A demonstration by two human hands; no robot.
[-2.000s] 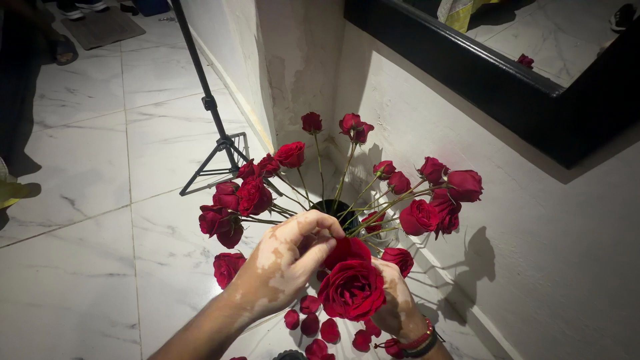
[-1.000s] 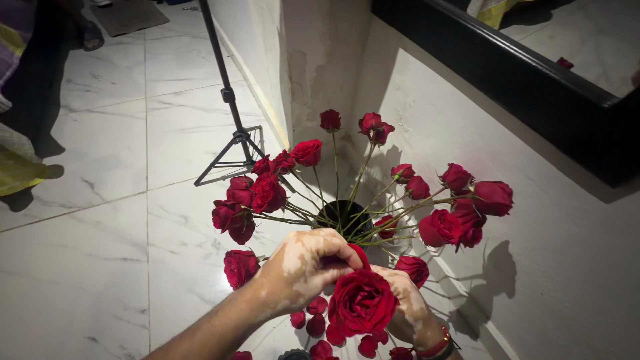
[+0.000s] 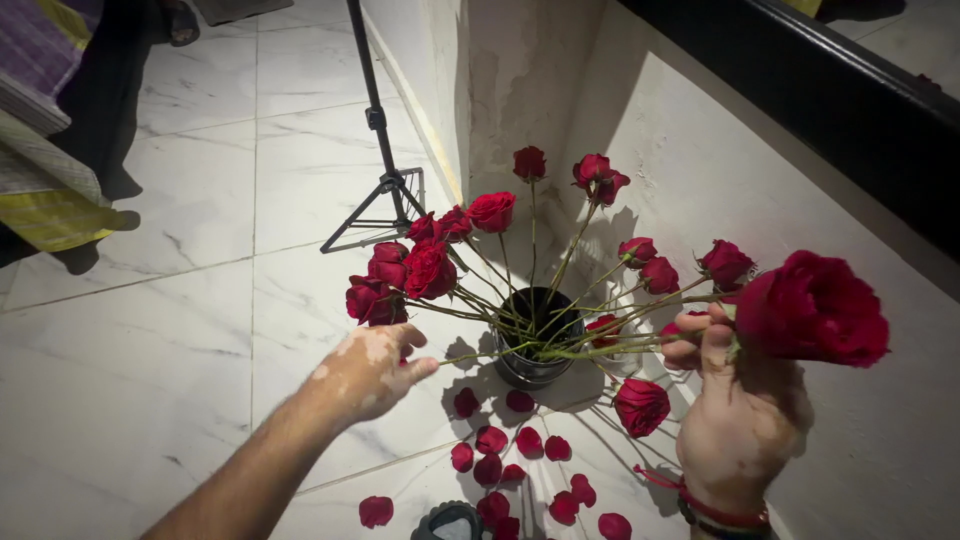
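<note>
My right hand (image 3: 739,420) grips a large open red rose (image 3: 814,309) just below its bloom, at the right of the view. Left of the vase, my left hand (image 3: 379,369) has its thumb and fingers apart, near a stem and below a cluster of red roses (image 3: 429,270); one bloom is mostly hidden behind it. Many long-stemmed roses fan out from a dark, glossy vase (image 3: 531,370) on the floor. Another rose (image 3: 641,407) leans low at the vase's right. Loose red petals (image 3: 491,440) lie scattered on the floor in front of the vase.
A black tripod stand (image 3: 390,180) stands behind the roses by the wall corner. The black frame (image 3: 817,97) of a mirror leans at upper right. Striped cloth (image 3: 56,217) hangs at the left. A dark shoe's tip (image 3: 453,525) shows at the bottom edge over marble-patterned floor tiles (image 3: 135,375).
My hands, together at the large rose before, are now apart. The right has carried the rose to the right; the left has moved left, away from the bloom.
</note>
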